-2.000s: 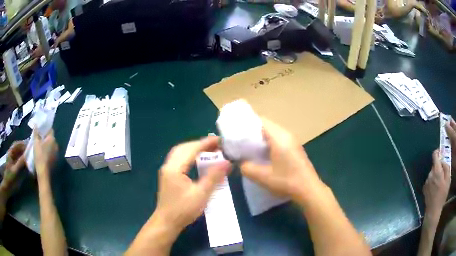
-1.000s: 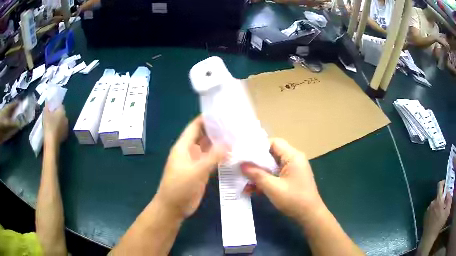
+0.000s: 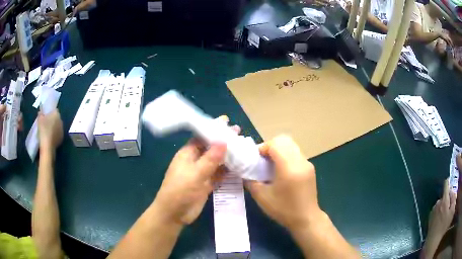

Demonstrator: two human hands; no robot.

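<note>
A white thermometer [image 3: 175,115], blurred, lies tilted in my hands with its angled head to the upper left. A thin whitish sleeve [image 3: 244,157] is bunched around its lower end. My left hand [image 3: 195,177] grips its middle, thumb on top. My right hand [image 3: 286,179] is closed around the sleeved lower end. A long white retail carton [image 3: 231,222] lies on the green table below my hands; its far end is hidden by them.
Three retail cartons [image 3: 106,114] stand side by side at left. A brown cardboard sheet [image 3: 314,111] lies beyond my right hand. Leaflets [image 3: 423,121] are at right, white slips [image 3: 55,76] at far left, black bins [image 3: 157,25] behind. Other people's hands show at both edges.
The thermometer has turned from showing its head and round hole upright to lying tilted toward the left. My right hand has closed around its lower end. The view has shifted slightly.
</note>
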